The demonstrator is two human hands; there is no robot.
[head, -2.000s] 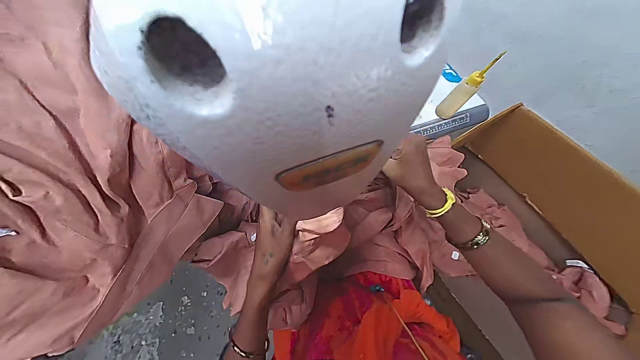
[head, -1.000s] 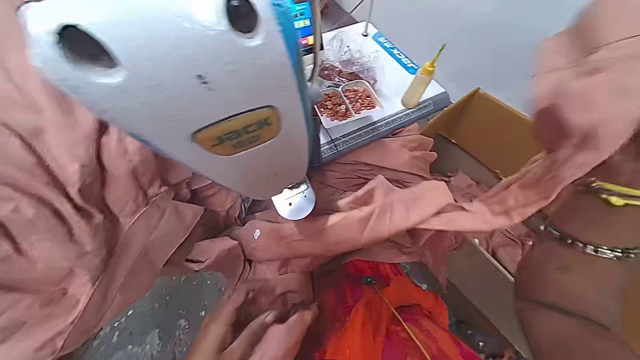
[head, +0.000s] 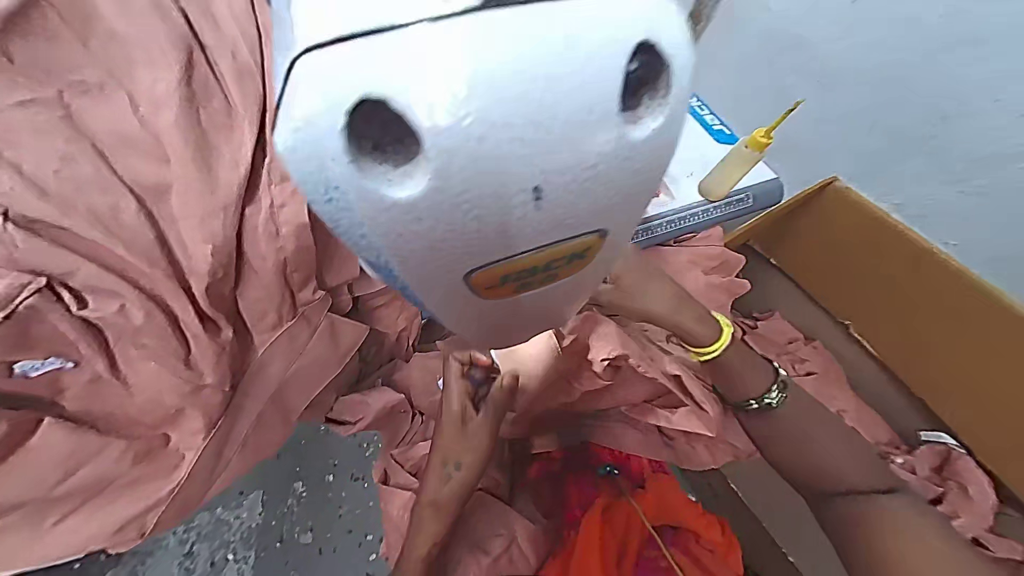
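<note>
The white head of a Jack sewing machine (head: 496,176) fills the upper middle and hides its needle area. Just below its lower tip, my left hand (head: 476,400) is at the pinkish-brown fabric (head: 632,384), fingers curled; whether it grips cloth is unclear. My right hand (head: 640,292), with a yellow bangle and a metal bracelet at the wrist, reaches to the right side of the machine head over the same fabric. Its fingertips are hidden behind the head. More of this fabric hangs in folds at the left.
A plastic oil bottle (head: 732,168) with a yellow nozzle lies on the machine bed (head: 696,216) beside a ruler scale. At the right, an open cardboard box (head: 896,304) holds more cloth. Speckled floor (head: 304,496) shows at lower left, and red and orange cloth (head: 672,520) covers the lap.
My right hand has come from the far right, where it held raised fabric, in to the machine head. My left hand has moved up toward the head's tip. The view has shifted.
</note>
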